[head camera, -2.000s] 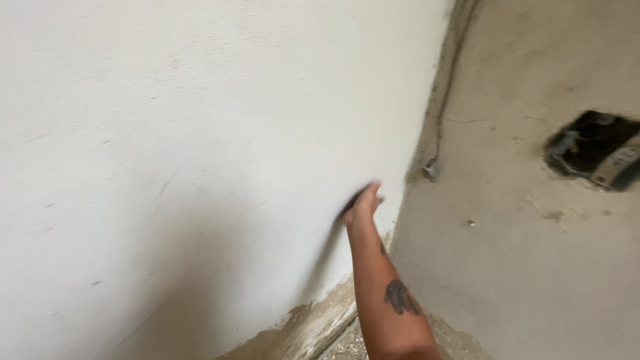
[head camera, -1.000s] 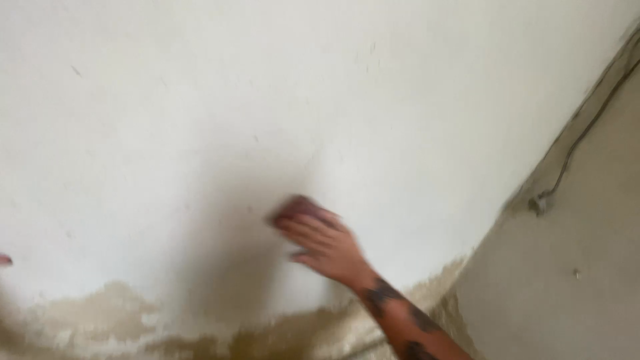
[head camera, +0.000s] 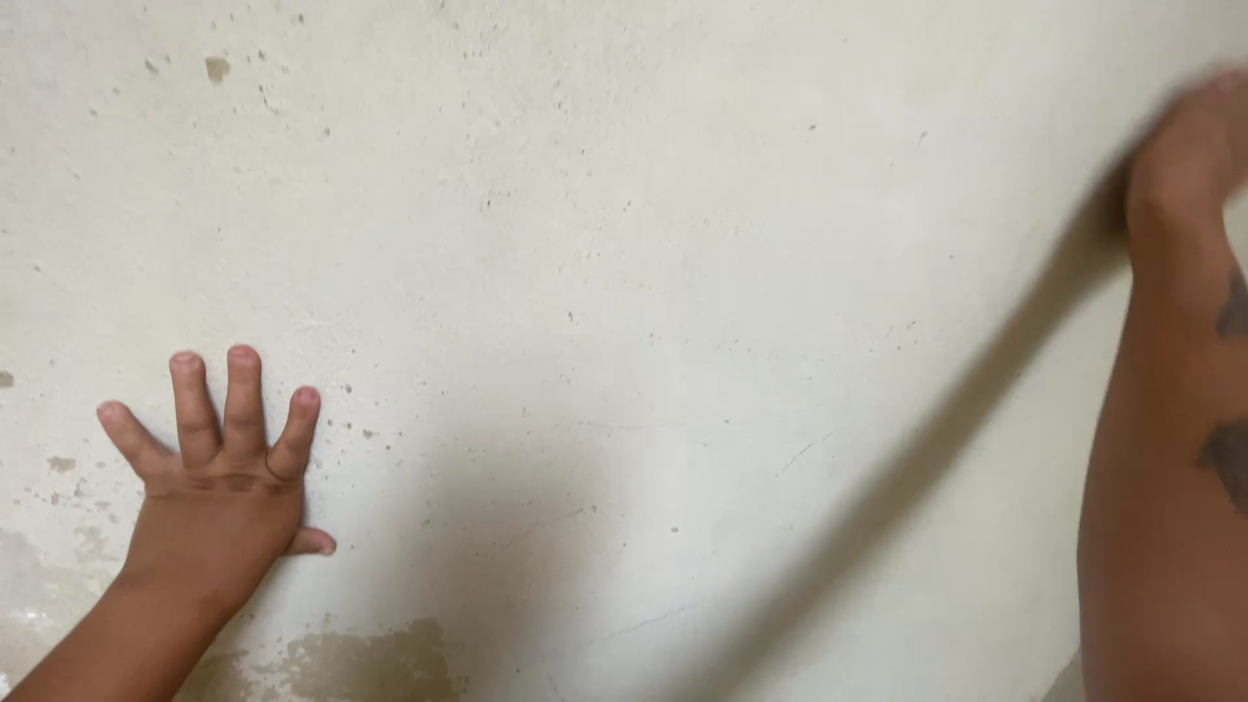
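Note:
A white plastered wall (head camera: 682, 273) with small pits and hairline cracks fills the head view. My left hand (head camera: 219, 468) lies flat on it at the lower left, fingers spread, holding nothing. At the upper right edge my right hand (head camera: 1189, 146) is blurred and raised against the wall, its fingers partly cut off by the frame. Whatever is in or under the right palm is hidden now; a dark reddish pad was under it a second ago. The right forearm bears tattoos.
Bare brownish patches (head camera: 370, 663) with flaked edges run along the wall's lower left. A chipped spot (head camera: 216, 69) shows at the upper left. Shadows of the arm and body fall across the wall.
The view has swung left and nearer the wall, so the corner and cable are out of sight. My left hand has come into full view on the wall; my right hand is now at the right edge.

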